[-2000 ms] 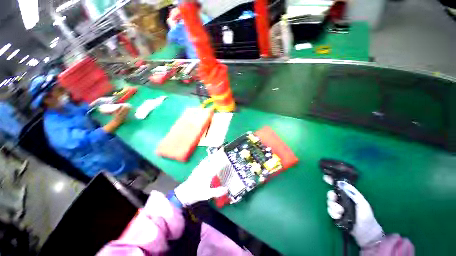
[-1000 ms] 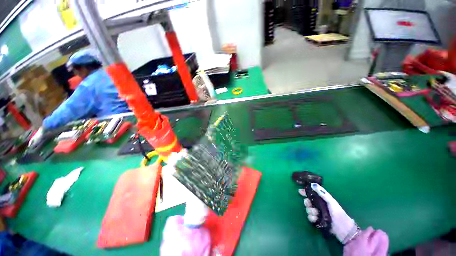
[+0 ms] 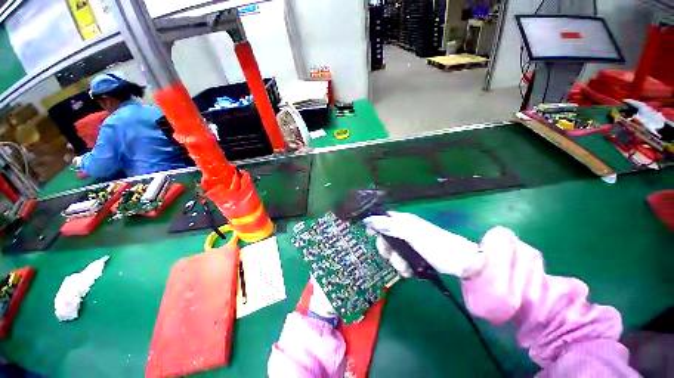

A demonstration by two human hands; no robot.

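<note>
A green circuit board is held tilted up above a red foam pad, its face with many small parts toward me. My left hand, in a white glove, holds the board from its lower left edge; most of the fingers are hidden behind it. My right hand, also gloved, is closed on a black barcode scanner. The scanner's head is blurred and sits at the board's upper right. Its cable hangs down toward the bench's front.
A second red foam pad and a white sheet with a thin dark stick lie left. A wrapped post stands behind. A dark conveyor carries frames and boards. A white cloth lies far left. A person in blue works beyond.
My right hand has brought the scanner left and up to the board. The board, blurred and steeply tilted before, now shows its part-covered face. The person in blue has shifted slightly.
</note>
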